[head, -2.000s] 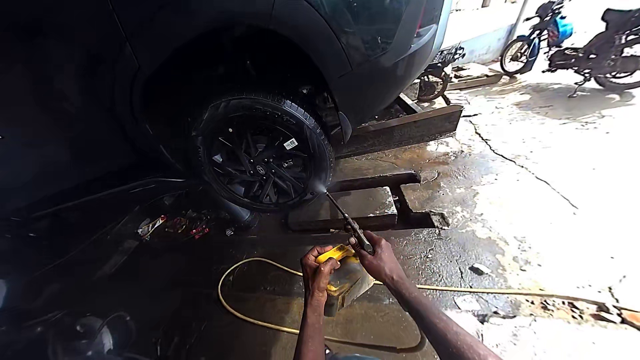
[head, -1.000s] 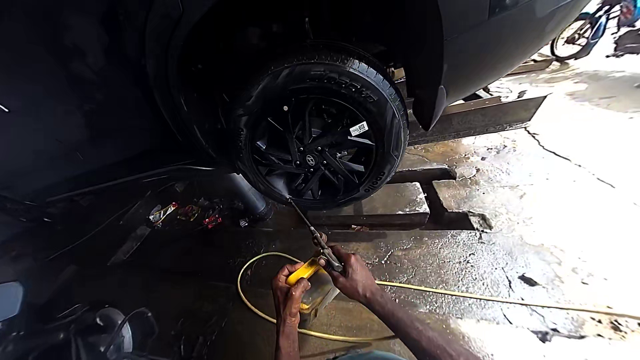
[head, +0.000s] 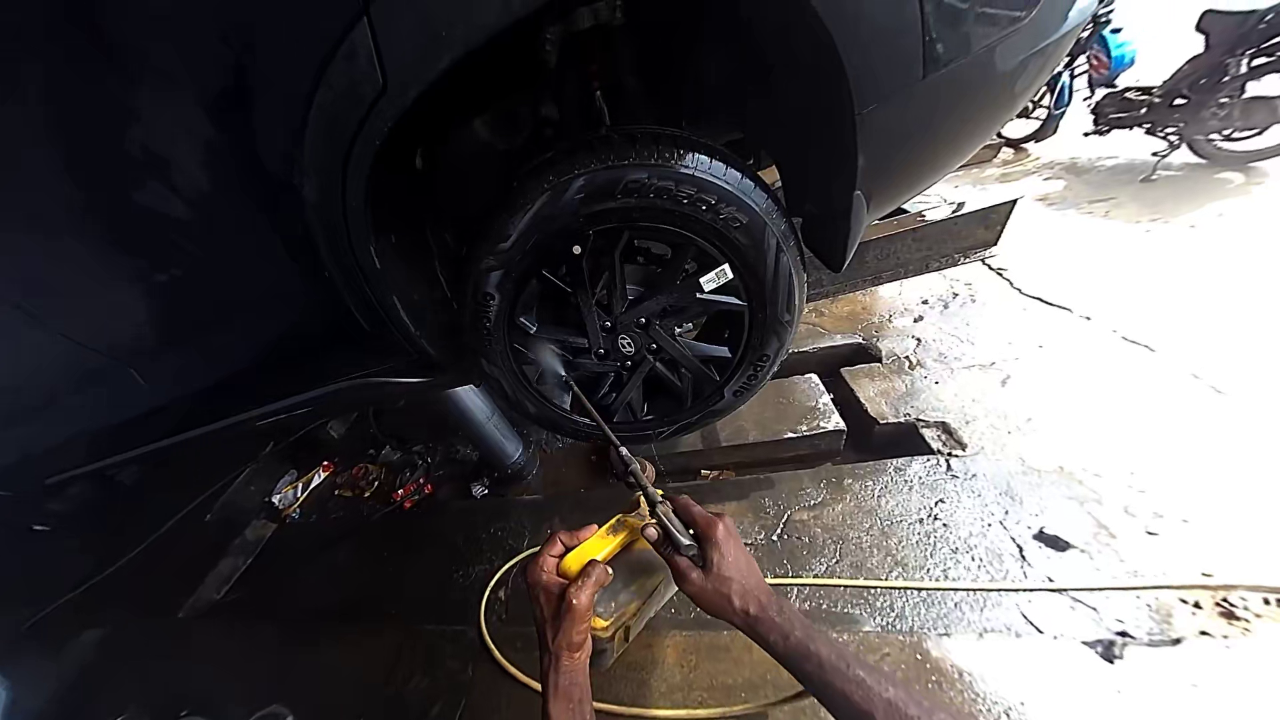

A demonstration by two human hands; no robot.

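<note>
My right hand (head: 710,560) grips the rear body of a pressure-washer spray gun (head: 650,490), whose thin lance slants up and left. My left hand (head: 572,590) is closed around a yellow handle (head: 603,546) beside the gun; how the two parts join is hidden by my fingers. From the nozzle a small white spray (head: 548,362) meets the lower left of the black alloy wheel (head: 627,345), which has a small white label on a spoke. Its black tire (head: 765,310) looks wet. Below my hands shows a translucent container (head: 630,600) with yellow parts.
A yellow hose (head: 900,584) loops over the wet concrete around my hands. A grey pipe (head: 482,425) stands left of the tire, near litter (head: 300,487). Steel beams (head: 920,245) and a slotted channel (head: 870,420) lie by the wheel. Motorcycles (head: 1200,100) stand at the upper right.
The spray has moved from the tire's lower right edge, two seconds ago, to the wheel's lower left. Both hands keep their hold. The view has shifted nearer the wheel.
</note>
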